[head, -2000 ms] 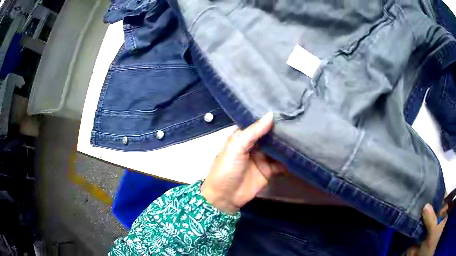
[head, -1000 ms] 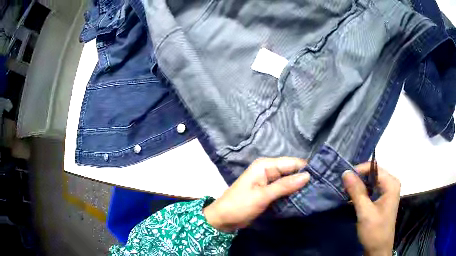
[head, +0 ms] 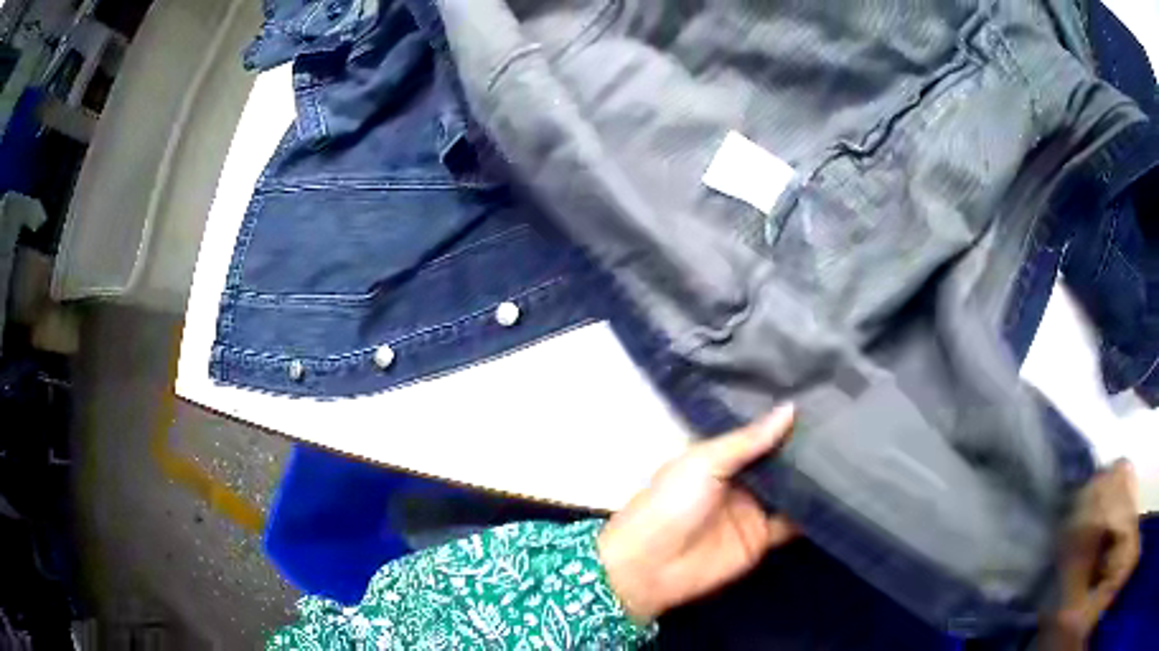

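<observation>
A denim jacket (head: pixel 661 165), inside out with its grey side up, spreads over the table and hangs over the near edge. A white care label (head: pixel 750 173) shows on its inner seam. My left hand (head: pixel 699 515) holds the dark hem waistband, thumb on the grey side, fingers under the cloth. My right hand (head: pixel 1103 547) is blurred at the lower right, at the hem's other corner; its fingers are partly hidden and I cannot tell its grip. No snips can be made out in it.
Another dark blue jacket part with silver buttons (head: pixel 369 242) lies on the white table (head: pixel 508 426) at the left. A blue bin (head: pixel 337 521) is below the table edge. A large pale bin (head: pixel 153 165) stands at the far left. Yellow marking shows on the floor.
Since one second ago, my hands have moved apart, my right hand outward to the right. The hem is now stretched out between them and blurred. The snips seen earlier no longer show.
</observation>
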